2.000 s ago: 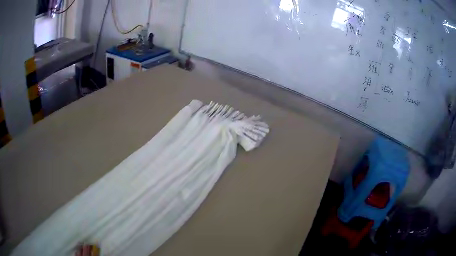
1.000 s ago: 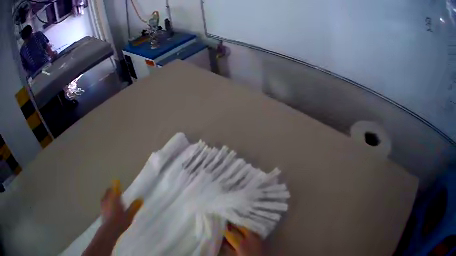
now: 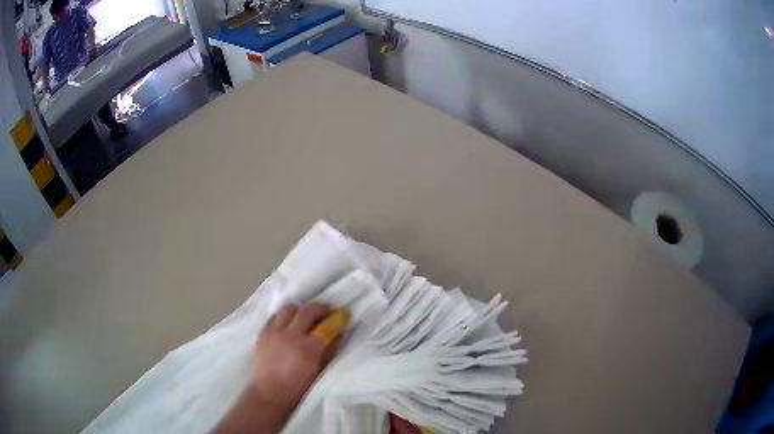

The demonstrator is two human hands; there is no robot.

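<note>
A white sheer curtain panel (image 3: 195, 373) lies on the beige table from the lower left, with its pleated heading (image 3: 441, 352) fanned out to the right. My left hand (image 3: 297, 347), with a yellow finger cot, lies on the cloth just left of the heading, fingers curled onto a fold. My right hand (image 3: 407, 425) is mostly hidden under the heading at the bottom edge; only some fingers and a bit of yellow show.
The beige table (image 3: 407, 161) has its far edge along the wall. A white roll (image 3: 668, 229) stands beyond the right edge. A blue-topped cabinet (image 3: 288, 34), a striped pillar (image 3: 38, 165) and a person (image 3: 68, 42) at another table are at the upper left.
The view has moved in closer over the heading. My left hand has moved right from the panel's left side onto the cloth by the heading. My right hand is lower and more hidden.
</note>
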